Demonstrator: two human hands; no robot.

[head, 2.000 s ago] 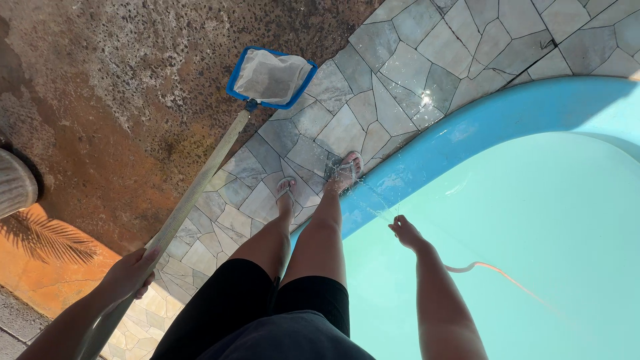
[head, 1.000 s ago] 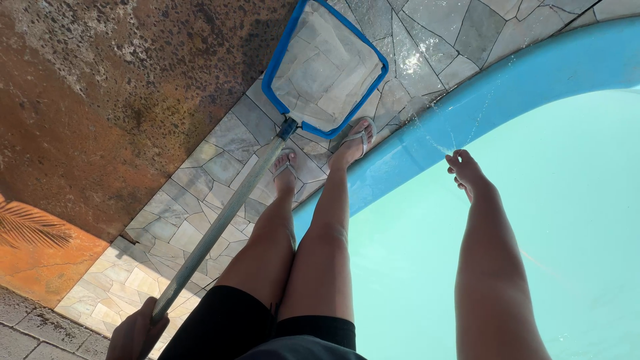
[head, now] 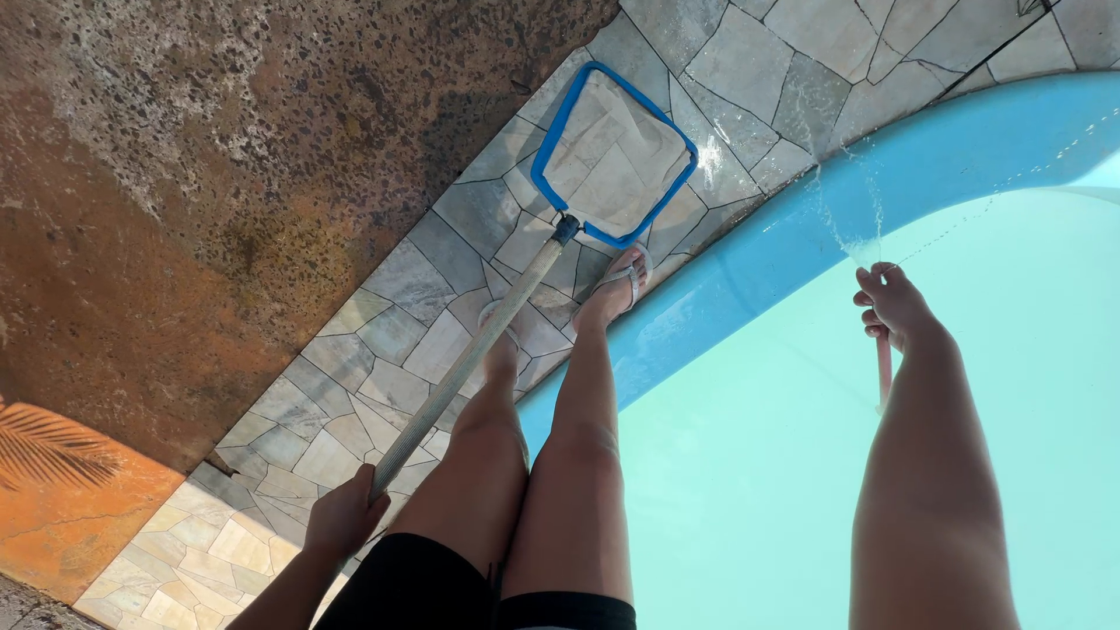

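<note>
My left hand [head: 346, 516] is closed around the pole [head: 468, 367] of a pool skimmer net. The net's blue frame [head: 549, 157] with pale mesh [head: 612, 162] is at the pole's far end, over the stone paving just beyond my feet. Out over the pool, my right hand [head: 885, 302] grips the end of a pinkish hose [head: 884, 372], with the thumb and a finger at its mouth. Thin jets of water [head: 853, 236] spray from it, some toward the pool's edge. The rest of the hose is hidden by my forearm.
A swimming pool [head: 744, 490] with pale green water and a blue rim [head: 726, 293] lies on the right. My feet in flip-flops [head: 626, 280] stand on irregular stone paving [head: 411, 271] beside it. Rough brown concrete [head: 219, 219] borders the paving at the left.
The skimmer net was over the brown concrete and paving edge two seconds ago and is now over the paving. My right hand has moved farther right, away from my legs.
</note>
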